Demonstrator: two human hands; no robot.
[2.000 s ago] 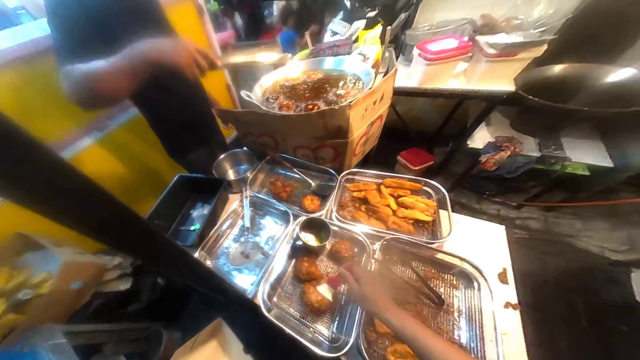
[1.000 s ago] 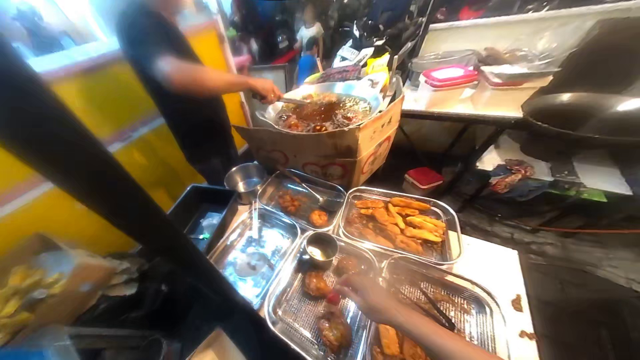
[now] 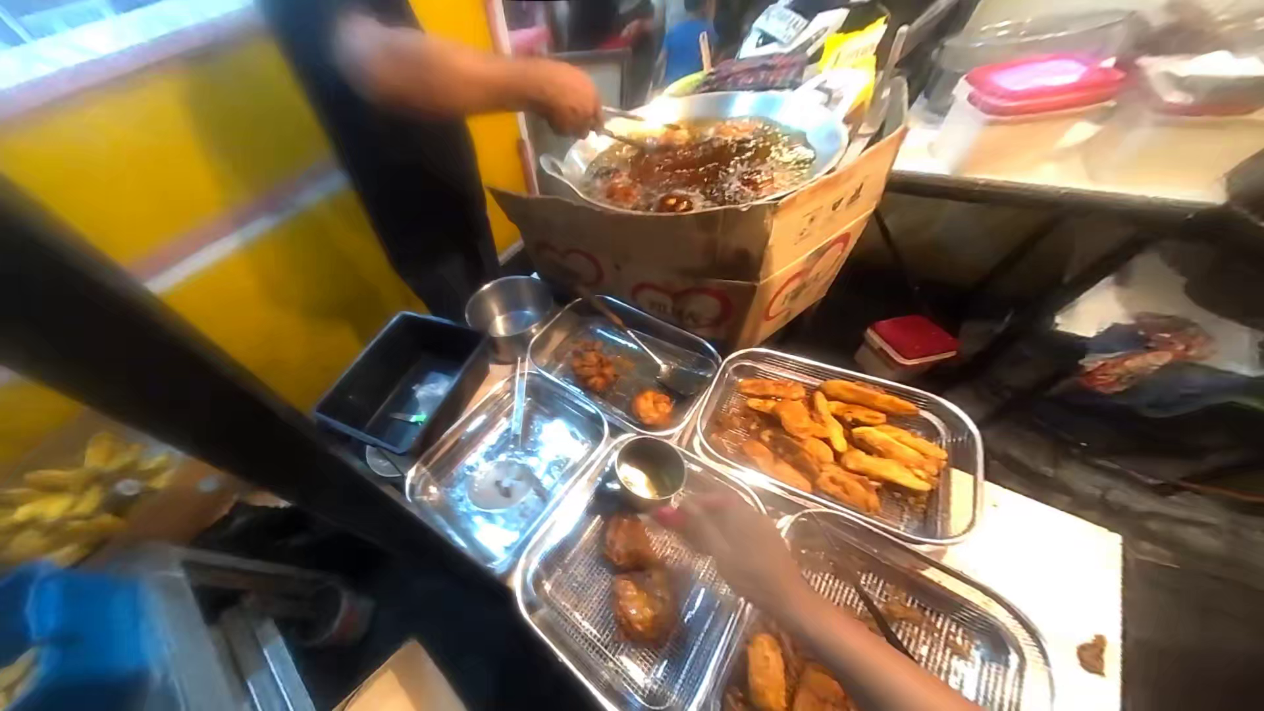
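Observation:
My right hand (image 3: 726, 543) reaches in from the lower right over a clear tray with a metal mesh insert (image 3: 706, 642). Its blurred fingertips, with something pinkish-red at them, are just right of a small metal cup (image 3: 650, 468) at the tray's back edge; whether they grip anything is unclear. Below the cup lie two browned fried pieces (image 3: 644, 602). Under my forearm, a second mesh tray (image 3: 1022, 632) holds more fried pieces (image 3: 766, 671) and dark tongs (image 3: 869, 602). My left hand is out of view.
Behind stand a tray of long fried pieces (image 3: 879, 469), a tray with a spoon (image 3: 711, 360), a shiny tray (image 3: 434, 484), a steel pot (image 3: 511, 311) and a black bin (image 3: 341, 380). A co-worker's hand (image 3: 568, 97) holds a utensil over a wok of bubbling oil (image 3: 829, 123), boxed by cardboard (image 3: 642, 252).
The co-worker's hand, away from the wok two seconds ago, is now over it with a utensil. My right hand has moved from beside the fried pieces toward the metal cup.

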